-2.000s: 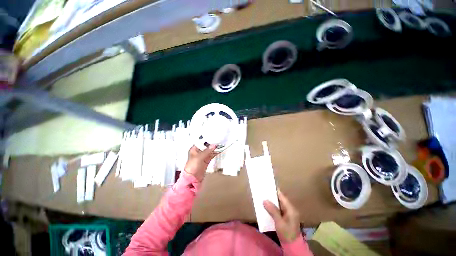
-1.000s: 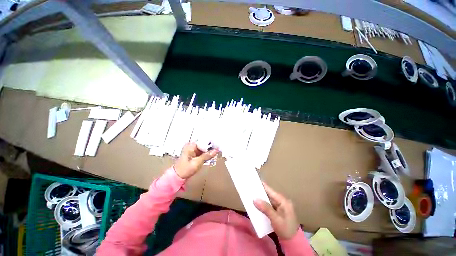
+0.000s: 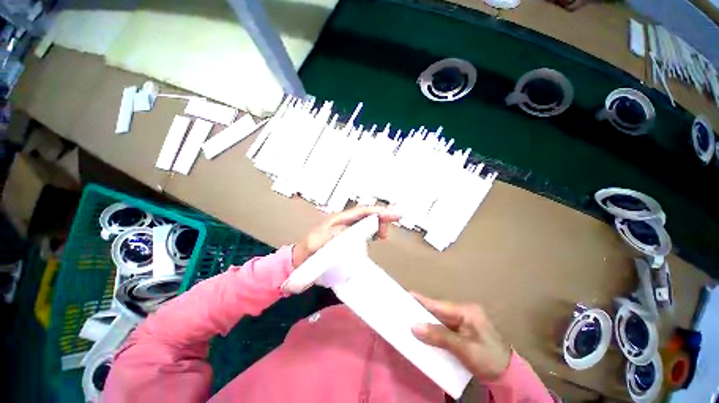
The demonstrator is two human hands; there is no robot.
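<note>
My left hand (image 3: 340, 230) grips a white ring head (image 3: 331, 256), seen nearly edge-on and tilted. My right hand (image 3: 467, 337) holds the lower part of a long flat white lamp body (image 3: 402, 327). The upper end of the body meets the ring head; whether the two are fastened cannot be told. The body's prongs are hidden at the joint. Behind my hands a dense row of white lamp bodies (image 3: 378, 169) lies on the brown bench, thin prongs pointing to the conveyor.
A green crate (image 3: 197, 236) at left holds several joined units. Ring heads lie on the green conveyor (image 3: 504, 134) and in a group (image 3: 635, 330) at bench right. White cover strips (image 3: 191, 146) lie at bench left. A grey post (image 3: 268, 47) stands behind the row. An orange tape roll (image 3: 676, 370) is at right.
The ring head and the lamp body have been brought together and moved lower left over my lap. The view has turned left, showing more of the green crate.
</note>
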